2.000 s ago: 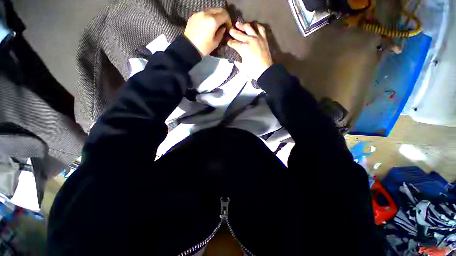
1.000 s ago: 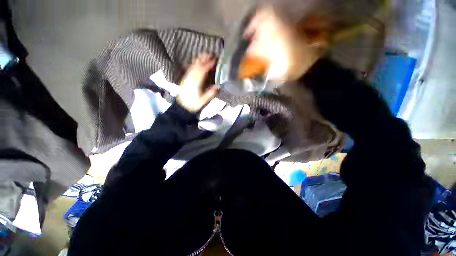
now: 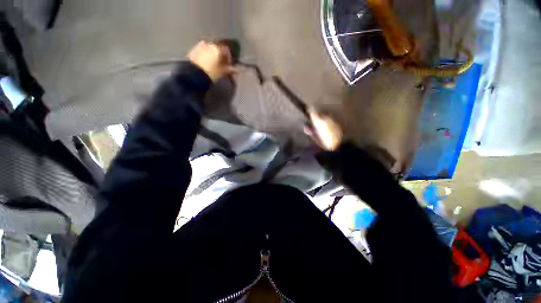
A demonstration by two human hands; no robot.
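Observation:
The grey-brown textured jacket [image 3: 160,89] lies on the brown table cover [image 3: 267,29], with its white inside [image 3: 252,145] showing nearer my body. My left hand [image 3: 210,59] is closed on the jacket's cloth at upper centre. My right hand [image 3: 325,131] holds an edge of the cloth lower and to the right. A dark narrow strip or edge runs between the hands; the area is blurred. The steam iron [image 3: 356,35] stands at upper right with its pointed tip toward me, touched by neither hand.
A yellow-orange hose [image 3: 442,72] curls right of the iron. A blue panel [image 3: 445,130] lies at the right table edge, beside pale sheeting [image 3: 510,89]. Dark garments [image 3: 41,160] hang at left. A red crate [image 3: 468,257] and bagged cloth [image 3: 510,254] are at lower right.
The iron, in my right hand one second ago, now stands released at upper right. My right hand has moved down onto the cloth. The cloth at left is spread flatter, and my left hand is farther up-left.

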